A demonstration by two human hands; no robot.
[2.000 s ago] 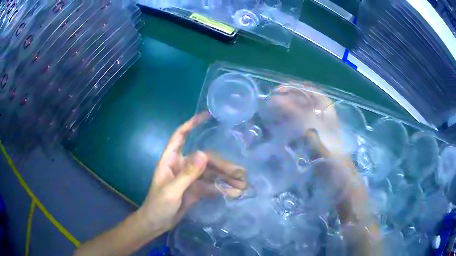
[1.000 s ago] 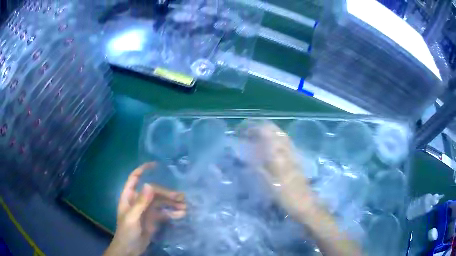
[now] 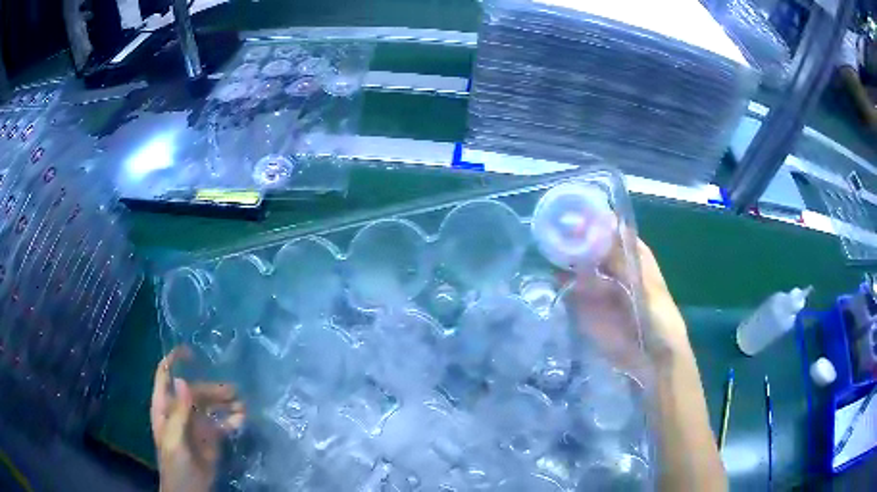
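Observation:
A clear blister tray (image 3: 385, 255) fills the middle and lower view, its far edge slanting up to the right. Most visible pockets look empty; lower ones are blurred. One round lens (image 3: 574, 226) with a reddish centre sits in the far right corner pocket. My left hand (image 3: 197, 413) is at the tray's left edge, its fingers partly seen through the plastic. My right hand (image 3: 630, 312) holds the right edge near the lens, fingers behind or under the plastic.
Stacked filled trays (image 3: 58, 279) stand left, grey stacked trays (image 3: 606, 96) at the back. A flat black case (image 3: 192, 206) lies back left. Right: squeeze bottle (image 3: 772, 322), wooden-handled brush (image 3: 727, 413), blue-handled brush (image 3: 768, 432), blue bin (image 3: 817, 384), white cap (image 3: 822, 372).
The view has turned to the right, bringing the bottle and brushes into view. My right hand has moved from over the middle of the tray to its right edge. The tray now lies tilted differently.

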